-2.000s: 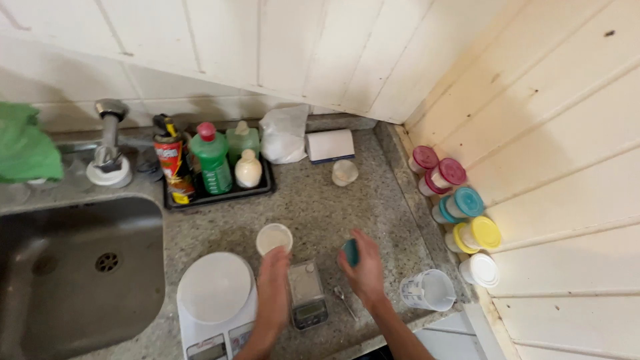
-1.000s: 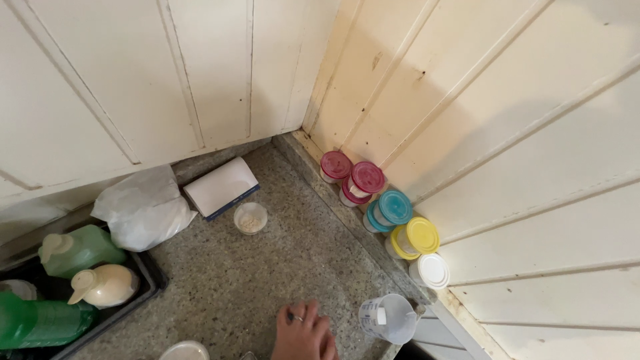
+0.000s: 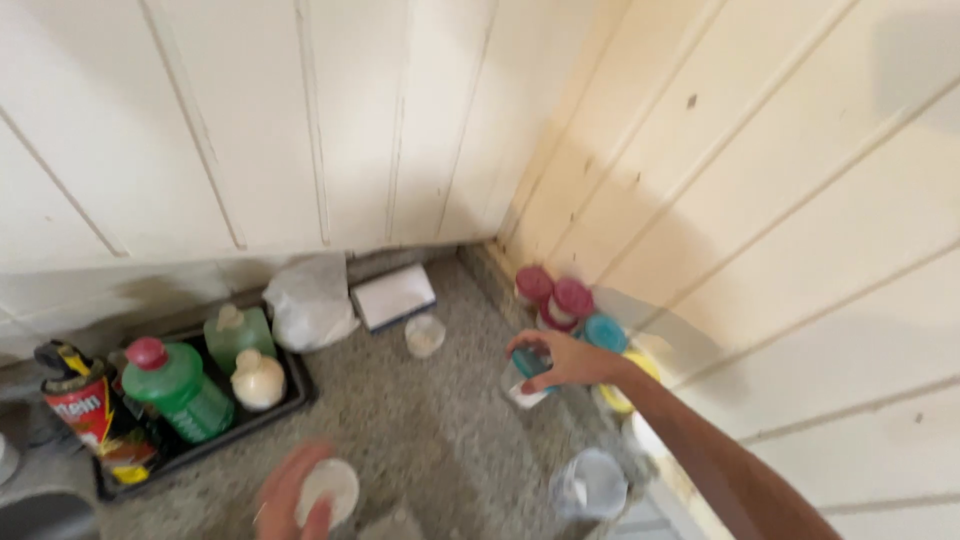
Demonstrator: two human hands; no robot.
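My right hand (image 3: 562,360) grips a small clear tub with a teal lid (image 3: 531,363), beside the row of lidded tubs along the right wall. Near the bottom, my left hand (image 3: 292,491), blurred, has its fingers around a small round white container (image 3: 330,491). Tubs with dark pink lids (image 3: 573,297), a teal lid (image 3: 604,332) and yellow lids (image 3: 641,366) stand on the ledge; my right forearm partly covers the yellow and white ones. A small clear cup with pale contents (image 3: 424,335) stands farther back. A clear plastic measuring cup (image 3: 589,484) is at the lower right.
A black tray (image 3: 304,382) at left holds a green bottle (image 3: 180,390), a cream-coloured bottle (image 3: 258,380), a pale green bottle and a spray can (image 3: 97,412). Behind are a white plastic bag (image 3: 309,304) and a white box (image 3: 394,296). The sink edge shows at lower left.
A teal-lidded tub is now in my right hand, up by the right wall; one second ago one hand showed near the counter's front. My left hand is back in view. The view has swung about.
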